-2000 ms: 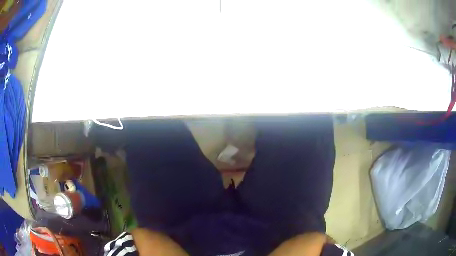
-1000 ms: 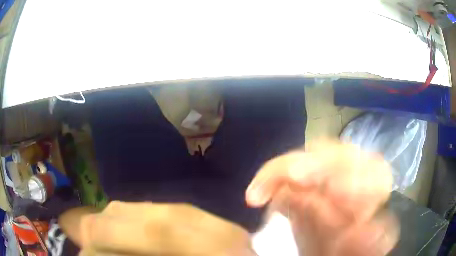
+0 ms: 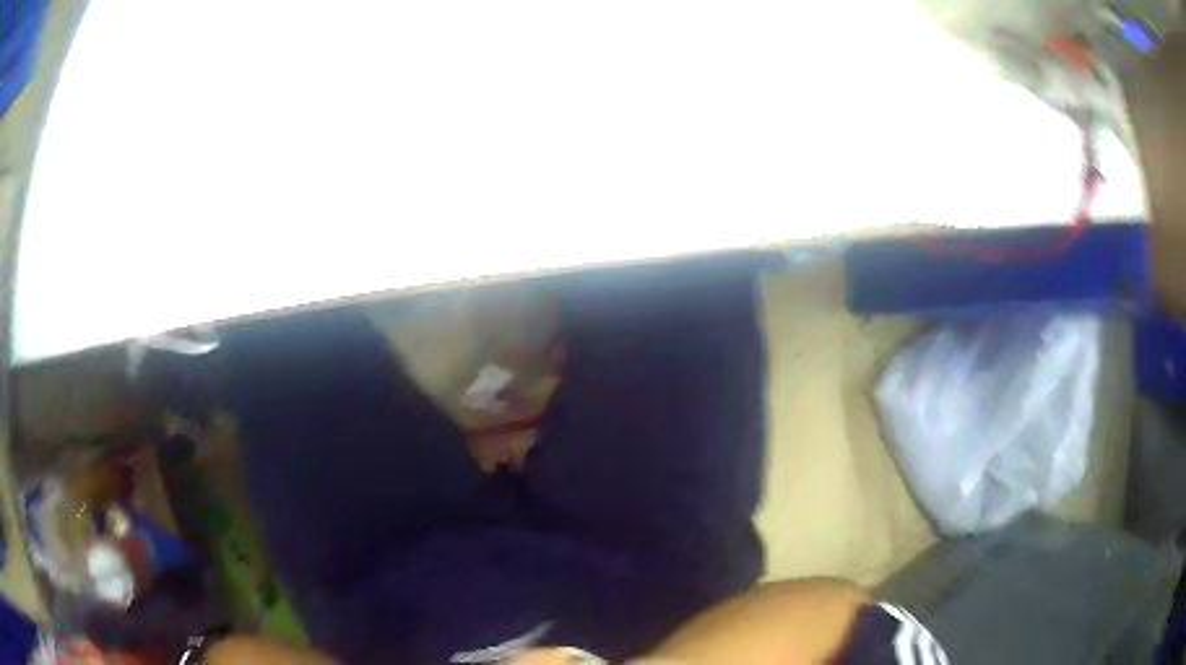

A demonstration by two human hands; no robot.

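Bare forearms show at the bottom edge, the right forearm [image 3: 780, 621] with a striped dark sleeve and a strip of the left forearm [image 3: 267, 652]. A small skin patch at the bottom centre may be part of a hand, but I cannot tell whose. My hands are otherwise cut off by the bottom edge, and anything in them is hidden. A pale streak [image 3: 501, 644] lies on the dark clothing beside the patch. The white table [image 3: 546, 143] in front of me is overexposed.
My dark-clothed legs [image 3: 650, 429] are under the table edge. A clear plastic bag [image 3: 995, 422] hangs at the right above a grey surface [image 3: 1041, 585]. A red cord [image 3: 1087, 214] is at the table's right. Blurred mixed items [image 3: 111, 559] lie low at the left.
A blurred hand with something white, seen over the lap at the lower right, has dropped out of clear view. The other blurred arm has also moved down. The view has tilted slightly.
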